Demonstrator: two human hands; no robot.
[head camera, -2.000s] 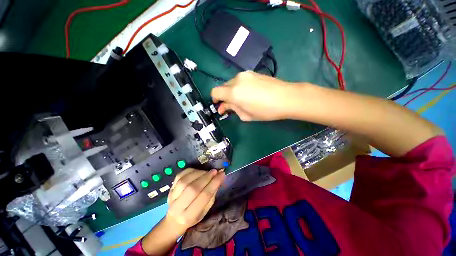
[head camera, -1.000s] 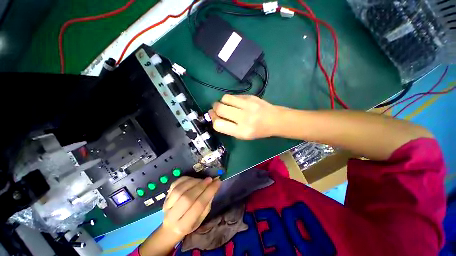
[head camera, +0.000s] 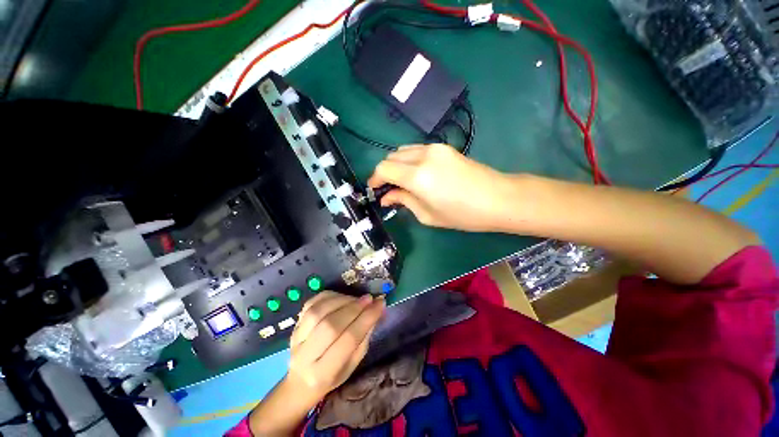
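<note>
The black test fixture (head camera: 243, 294) has green buttons, a small lit display and a row of white sockets on a metal strip (head camera: 307, 149). My right hand (head camera: 427, 183) pinches a dark plug connector (head camera: 376, 195) at the sockets' lower part. My left hand (head camera: 335, 337) is at the fixture's near right corner, fingertips together beside the blue button (head camera: 386, 288); whether they hold anything cannot be seen. A flat black unit (head camera: 427, 98) with a white label lies on the green mat, its leads running towards the fixture. A white plug (head camera: 327, 115) lies by the upper sockets.
Red leads (head camera: 568, 94) cross the mat. Bubble-bagged units (head camera: 705, 64) lie at the upper right. An open carton (head camera: 589, 311) with clear-bagged parts is below the bench edge. The press (head camera: 128, 265) and crinkled clear plastic (head camera: 94, 346) are at the left.
The view has shifted slightly. My right hand was further from the body of the fixture's lower sockets' plug; now a dark plug shows between its fingers. My left hand stays at the corner.
</note>
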